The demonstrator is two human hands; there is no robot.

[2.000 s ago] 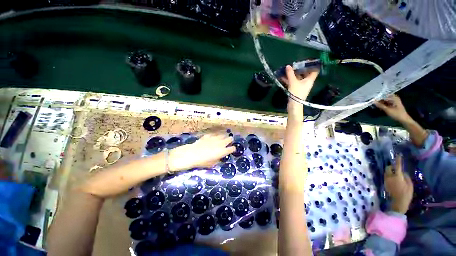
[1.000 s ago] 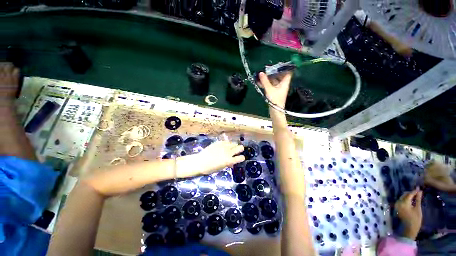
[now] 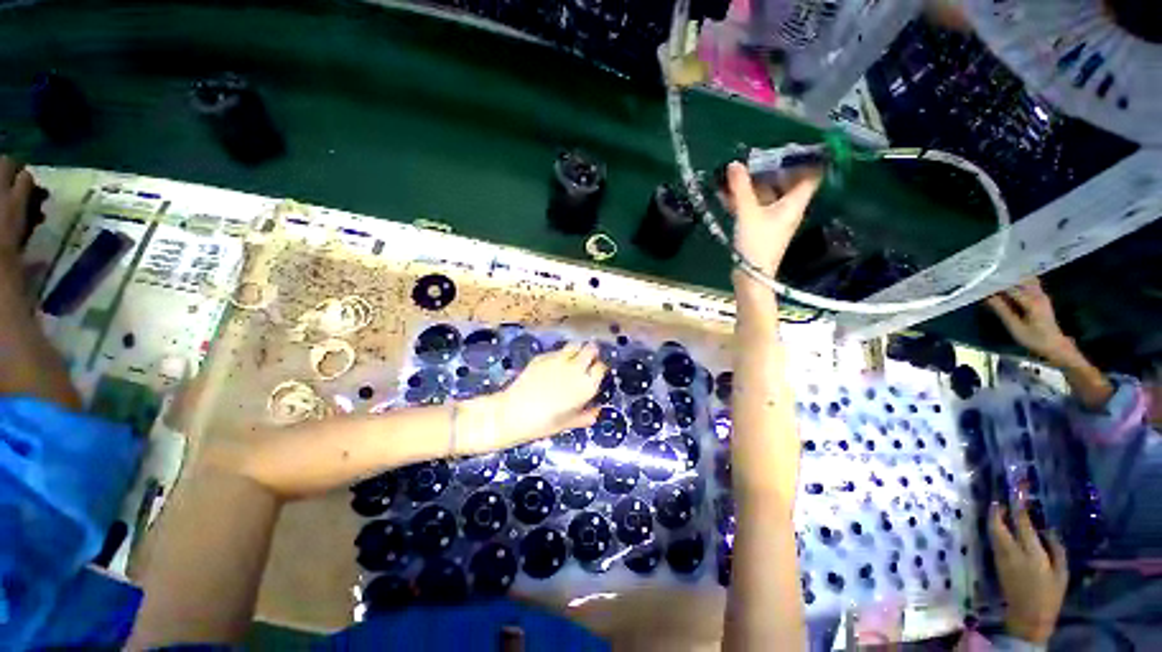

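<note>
My right hand (image 3: 774,219) is raised over the green belt and holds a slim dark-and-silver power screwdriver (image 3: 788,159) with a green fitting at its rear. My left hand (image 3: 561,386) lies over the upper part of a clear blister tray (image 3: 599,595), its fingertips at the round black discs; whether it grips one is hidden. Glossy black discs (image 3: 534,498) sit in rows in the tray. Black cylindrical units stand on the belt: one (image 3: 577,191) left of the screwdriver, another (image 3: 665,219) just below and left of it.
A pale hose (image 3: 1003,229) loops around my right wrist area. A loose disc (image 3: 433,292) and cream rings (image 3: 334,358) lie on the tan board. A whitish tray (image 3: 879,497) lies right of my forearm. A metal post (image 3: 1083,217), a fan (image 3: 1083,64) and neighbours' hands (image 3: 1032,573) are at the sides.
The cylindrical units and a cream ring on the belt have moved right. My right hand has shifted right with the screwdriver. My left hand stays over the tray. The right neighbour's hand now reaches the belt.
</note>
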